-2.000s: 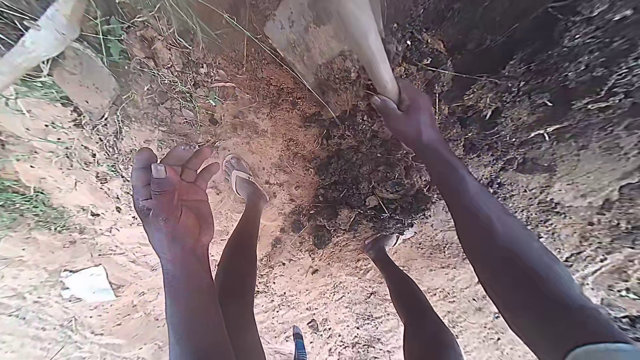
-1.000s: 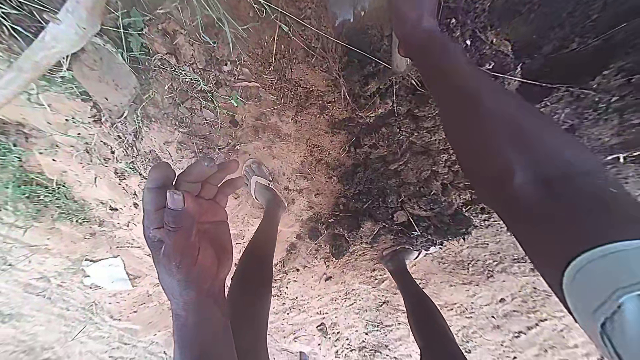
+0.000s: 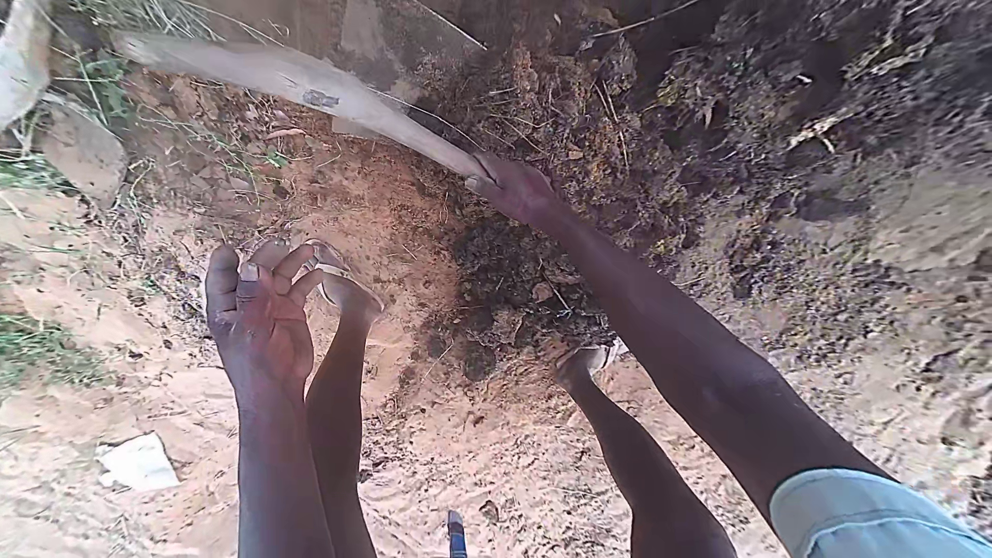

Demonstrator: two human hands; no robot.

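My right hand (image 3: 519, 190) is closed around the thin end of a pale wooden handle (image 3: 333, 89), which runs up and left from the fist. A flat, blurred plate (image 3: 364, 46) shows beside the handle near the top edge; whether the two are joined I cannot tell. My left hand (image 3: 267, 310) is raised palm up over the ground at the left, fingers curled and apart, holding nothing. Beneath my right forearm lies a patch of dark, damp soil (image 3: 511, 287) with bits of dry leaf in it.
My feet in sandals stand on reddish sandy ground, one beside the dark soil. A stone (image 3: 85, 155) and a pale branch (image 3: 23, 62) are at upper left, with grass (image 3: 39, 353) below. White scrap (image 3: 139, 463) lies lower left. Dark leaf litter (image 3: 697, 155) covers the upper right.
My right hand has come back down into fuller view from the top edge. The wooden handle now slants up to the left; two seconds ago it stood steeper. My left hand keeps its curled pose.
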